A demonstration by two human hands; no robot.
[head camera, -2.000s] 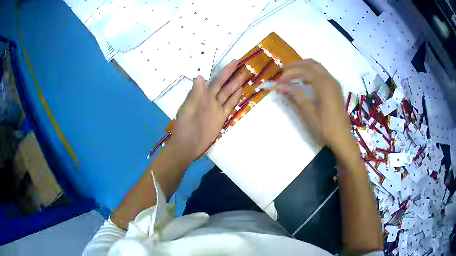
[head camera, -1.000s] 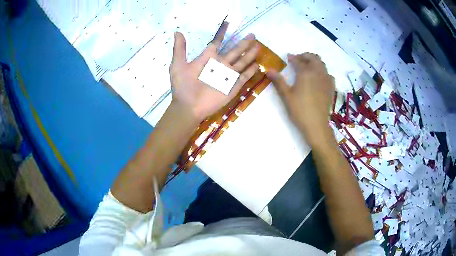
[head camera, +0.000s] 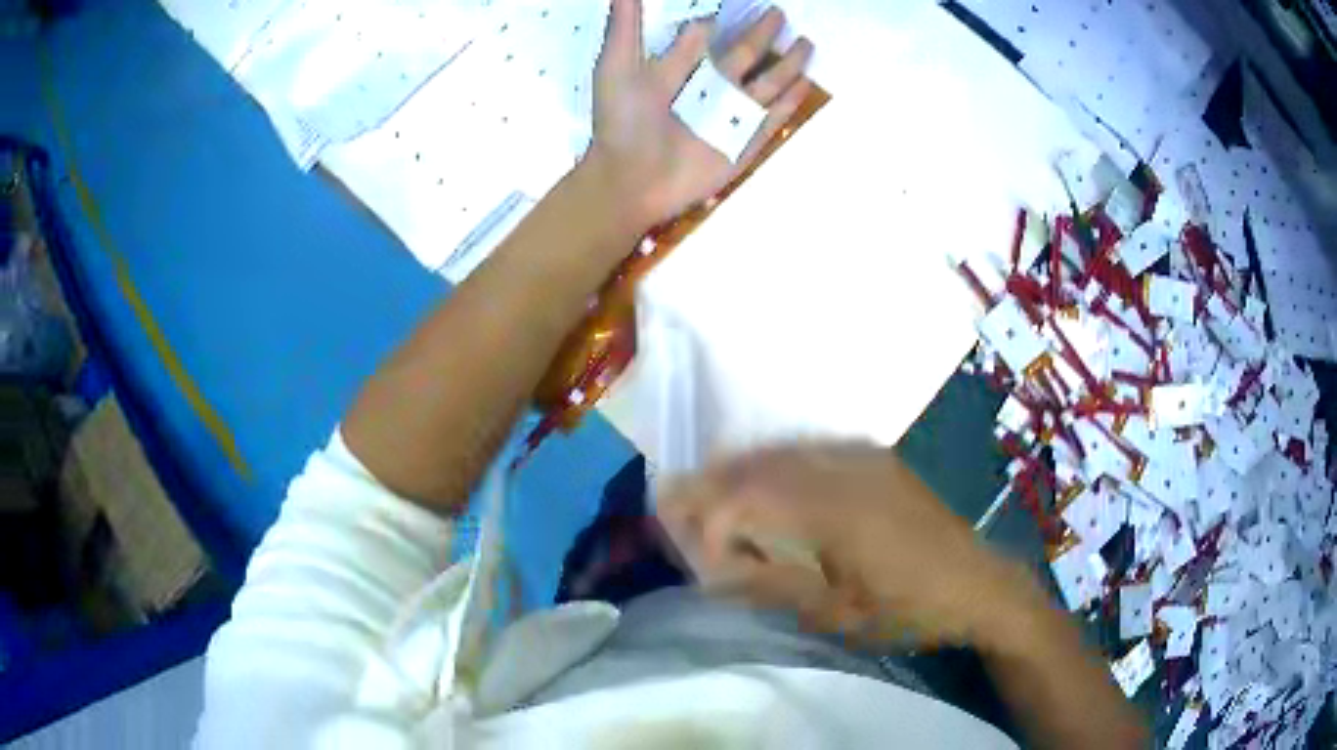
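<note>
My left hand (head camera: 653, 139) is palm up at the top centre, and a white adhesive piece (head camera: 719, 112) with tiny dark holes lies across its fingers. A row of orange flexible circuits (head camera: 594, 344) with red wires runs under and beside this hand and wrist, partly hidden. My right hand (head camera: 807, 535) is blurred over the near edge of the white board (head camera: 821, 279), its fingers bent. A pale blurred strip (head camera: 678, 388) shows just beyond its fingertips; whether the hand grips it is unclear.
A large heap of white pieces with red wires (head camera: 1158, 396) lies at the right. White sheets with dark dots (head camera: 418, 117) lie at the upper left. The dark green bench top (head camera: 946, 425) shows at the board's near right edge. Blue floor (head camera: 279, 322) is at the left.
My left hand has moved away and up with the white piece. My right hand has dropped from the orange row towards my body. The orange row now looks narrower.
</note>
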